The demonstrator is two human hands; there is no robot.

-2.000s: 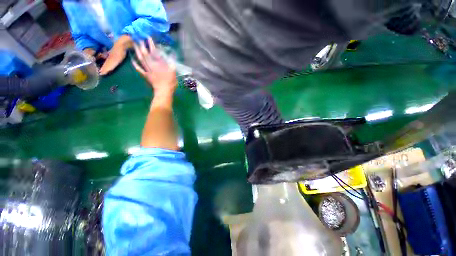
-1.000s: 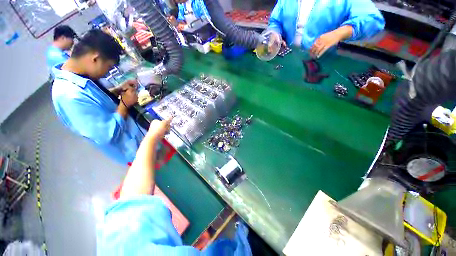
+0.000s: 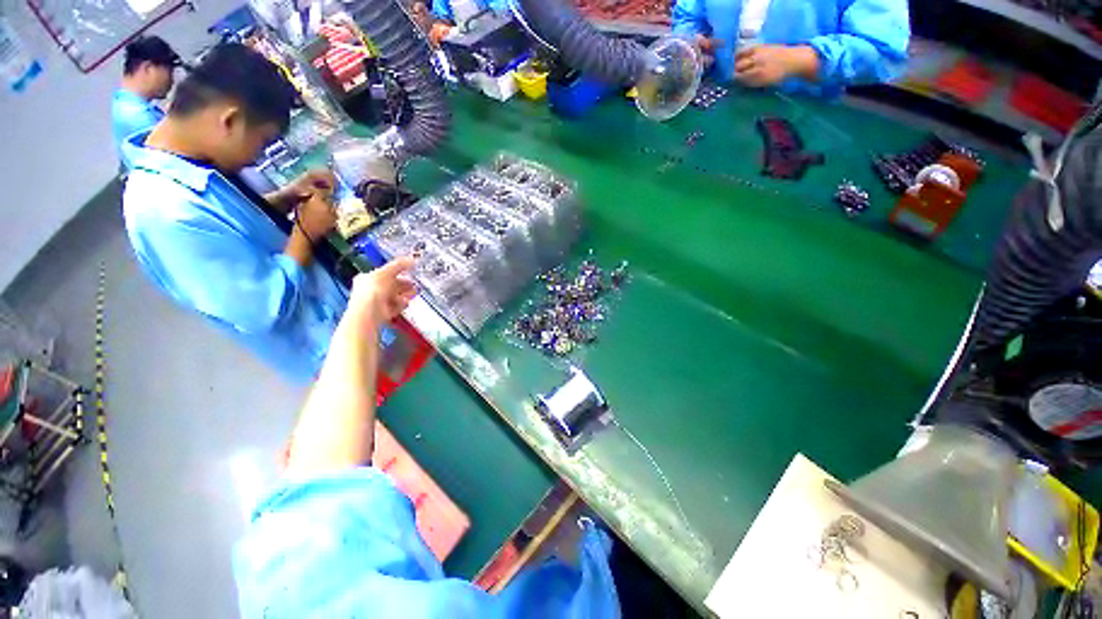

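Note:
My left hand (image 3: pixel 387 290) reaches out at the left, with its fingertips at the near-left edge of the clear plastic blister tray (image 3: pixel 486 238). Whether the fingers grip the tray is not clear. The tray's pockets hold small dark and silver assemblies. A loose pile of assemblies (image 3: pixel 568 311) lies just right of the tray. A spool of silver solder wire (image 3: pixel 573 405) lies near the bench edge, with a strand trailing from it. My right hand is not in view.
The green bench (image 3: pixel 749 327) runs diagonally. Pale paper (image 3: pixel 804 562) with thin rings lies lower right, beside a translucent funnel (image 3: pixel 949 490), yellow bin (image 3: pixel 1054 526) and black fan (image 3: pixel 1063 405). A worker (image 3: pixel 218 230) sits at the left; another person's hands (image 3: pixel 776 63) are across the bench. Red tray (image 3: pixel 417 498) below.
The view has swung left from the far side of the bench to the blister tray. My left hand now is at the tray's edge. Over the last second it has barely moved.

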